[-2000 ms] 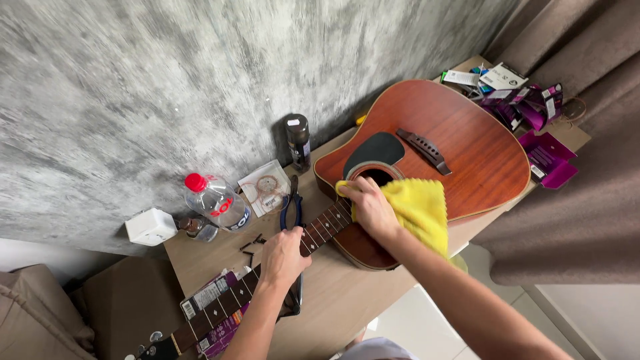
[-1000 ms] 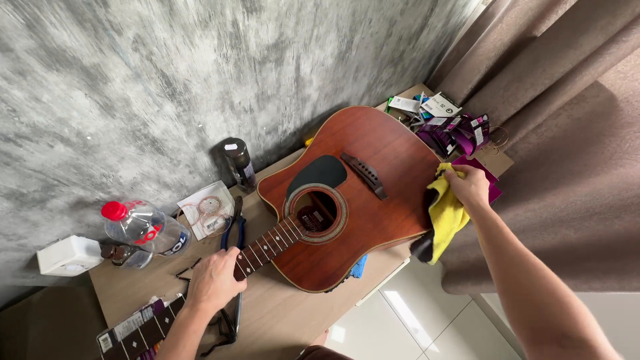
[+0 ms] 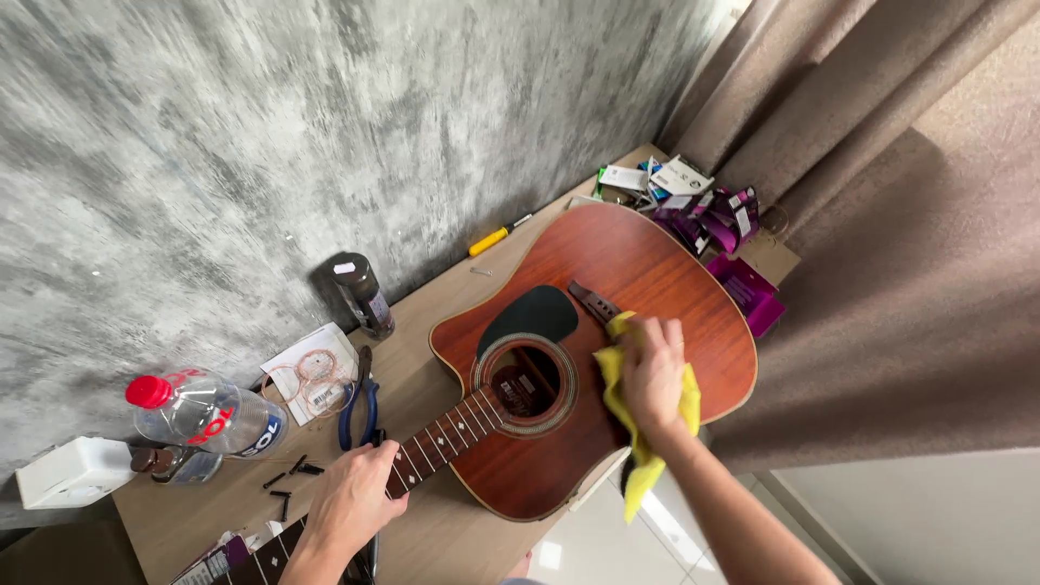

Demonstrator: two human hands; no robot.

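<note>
A reddish-brown acoustic guitar [image 3: 650, 268] without strings lies face up, its neck pointing to the lower left. My left hand [image 3: 357, 496] grips the guitar neck [image 3: 435, 447] between body and headstock. With my right hand [image 3: 654, 374] I press a yellow cloth [image 3: 642, 455] onto the guitar top, over the lower end of the bridge [image 3: 591, 301]. Part of the cloth hangs past the body's edge. The black pickguard [image 3: 528, 317] and the sound hole [image 3: 528, 386] lie between my hands. The headstock is out of view.
On the wooden table [image 3: 414, 357] are blue-handled pliers [image 3: 359, 406], coiled strings [image 3: 317, 378] on paper, black bridge pins [image 3: 284, 496], a plastic bottle [image 3: 211, 414], a small brown-capped bottle [image 3: 179, 465], a black can [image 3: 363, 296], a yellow screwdriver [image 3: 490, 241] and purple packaging [image 3: 743, 292]. A curtain [image 3: 877, 284] hangs at right.
My right hand with the cloth has moved from the sound hole to the body's far edge, then back in to the bridge. My left hand stays on the neck. The view has shifted.
</note>
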